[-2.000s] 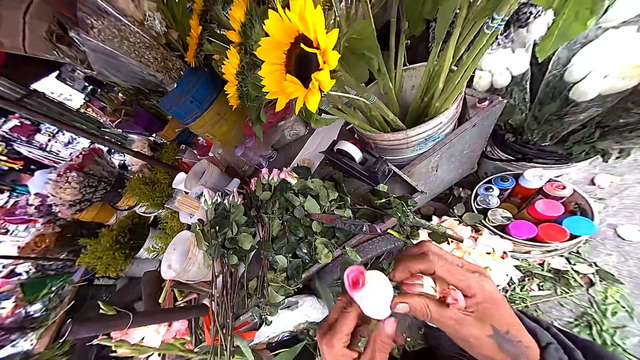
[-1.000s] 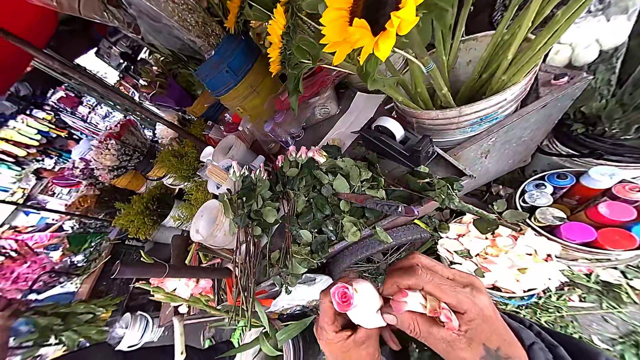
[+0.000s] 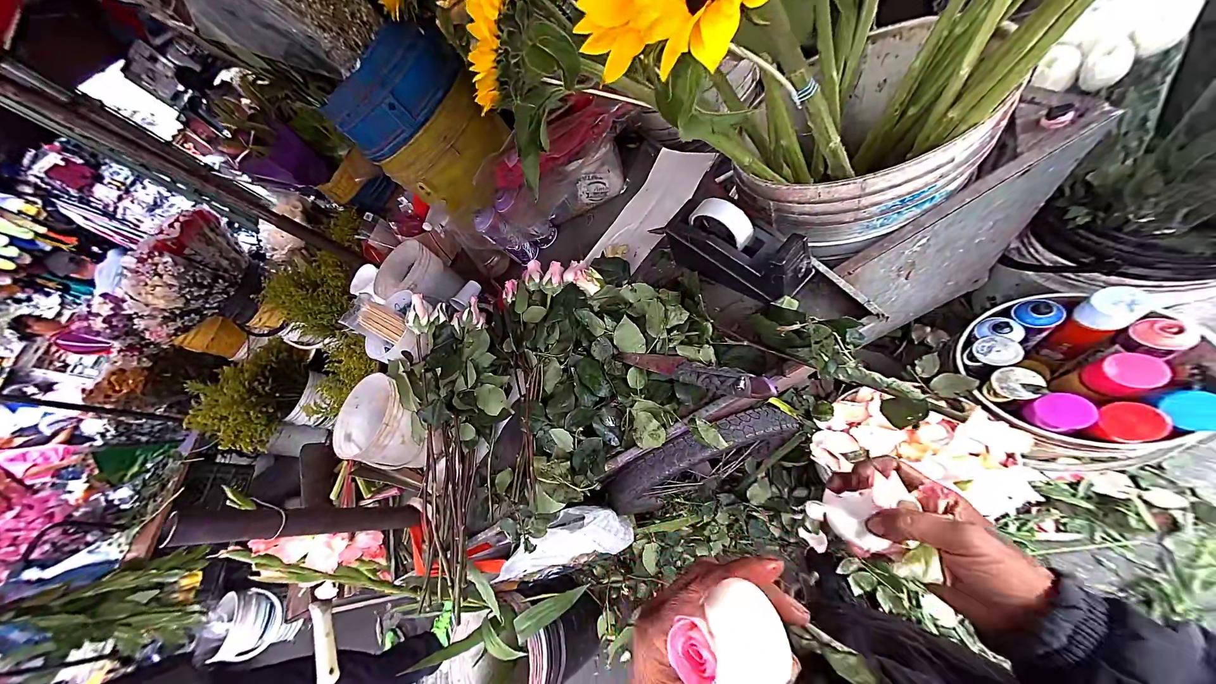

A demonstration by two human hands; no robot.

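At the bottom centre my left hand (image 3: pixel 679 603) holds a rose bloom (image 3: pixel 727 636) with a pink centre and broad white outer petals; its stem is hidden. My right hand (image 3: pixel 959 541), in a dark sleeve, pinches several loose pale petals (image 3: pixel 860 518) between thumb and fingers, just in front of a heap of white and pink petals (image 3: pixel 931 442). Ahead of the hands lie pink roses with leafy stems (image 3: pixel 589 370). A knife-like tool (image 3: pixel 689 372), partly wrapped, rests on the leaves.
A black tape dispenser (image 3: pixel 736 252) stands beside a metal bucket (image 3: pixel 874 204) of sunflower stems. On the right, a round basket (image 3: pixel 1073 456) holds spray cans with coloured caps. A white plastic tub (image 3: pixel 375 423) and a dark horizontal bar (image 3: pixel 285 522) are on the left. Cut leaves litter the ground.
My hands were close together at the rose; now the right hand is apart from it, farther right by the petal heap, with petals in its fingers. The left hand still holds the rose.
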